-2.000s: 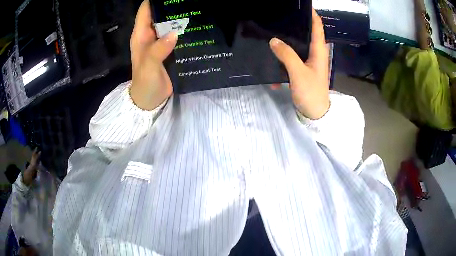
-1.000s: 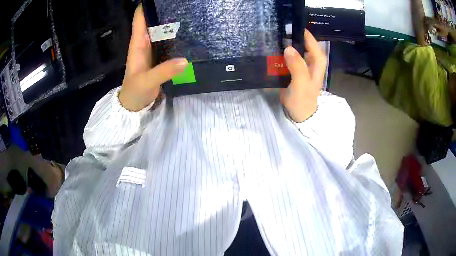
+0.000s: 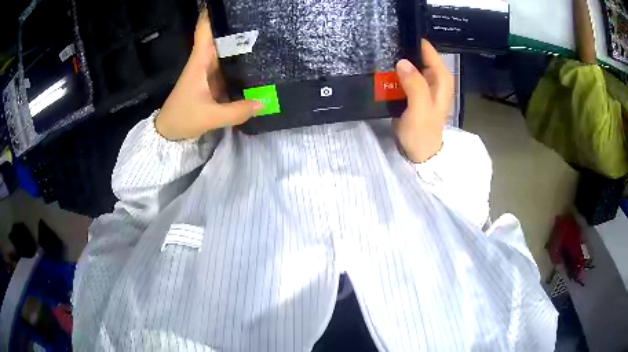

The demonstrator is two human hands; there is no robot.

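A rugged tablet [image 3: 296, 103] is held in front of my chest, its top cut off by the picture's upper edge. Its screen shows a speckled grey camera preview [image 3: 317, 41], a green pass button [image 3: 262, 100], a red-orange fail button [image 3: 389, 86] and a white shutter icon [image 3: 326, 91]. A white paper label [image 3: 236, 43] is on its left side. My left hand [image 3: 200, 100] grips the left edge, thumb tip over the green button. My right hand [image 3: 422, 103] grips the right edge, thumb beside the red button. Fingers behind the tablet are hidden.
Another tablet with menu text [image 3: 468, 26] lies behind at the upper right. A dark tablet with a speckled border [image 3: 48, 75] is at the upper left. A person in yellow-green [image 3: 578, 117] is at the right, above a red tool [image 3: 568, 247]. Blue bins [image 3: 45, 292] are at lower left.
The test menu on the screen has given way to the camera preview with green and red buttons. My left thumb has moved down from the label to the green button. A person at lower left has left view.
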